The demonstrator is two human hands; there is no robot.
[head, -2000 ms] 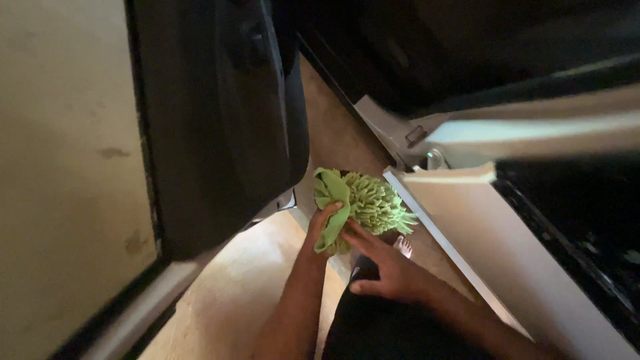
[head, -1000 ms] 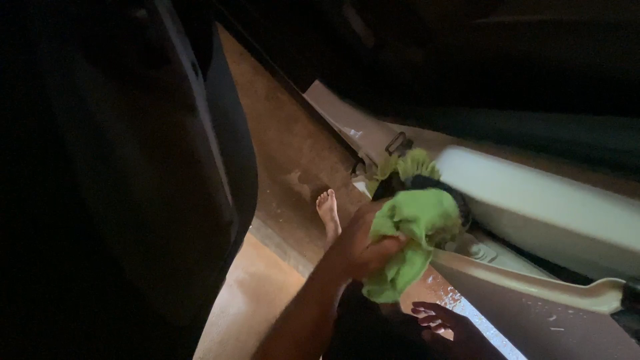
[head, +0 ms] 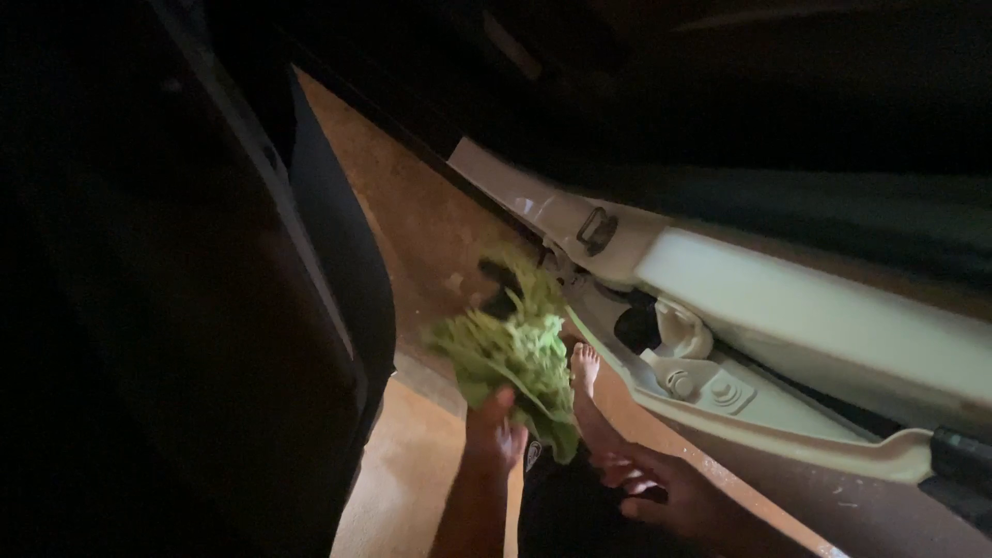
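A green microfiber chenille wash mitt or cloth (head: 515,360), shaggy on its upper side and smooth along its lower edge, is gripped at that edge by my left hand (head: 492,434). It is blurred and hangs over the floor beside the white car body frame. My right hand (head: 647,480) is just right of the mitt, above my dark clothing, with its fingers loosely curled and apart and nothing seen in them. A dark patch shows at the mitt's far side; what it is cannot be told.
A dark car door (head: 341,256) stands at the left. At the right runs the white car door frame (head: 775,310) with a metal striker loop (head: 597,231) and a hinge with bolts (head: 709,384). My bare foot (head: 586,364) is on the brown floor (head: 418,225) between them.
The green mitt has moved left, away from the door frame where it was a second ago, and its shaggy side now shows. My right hand has come further into view.
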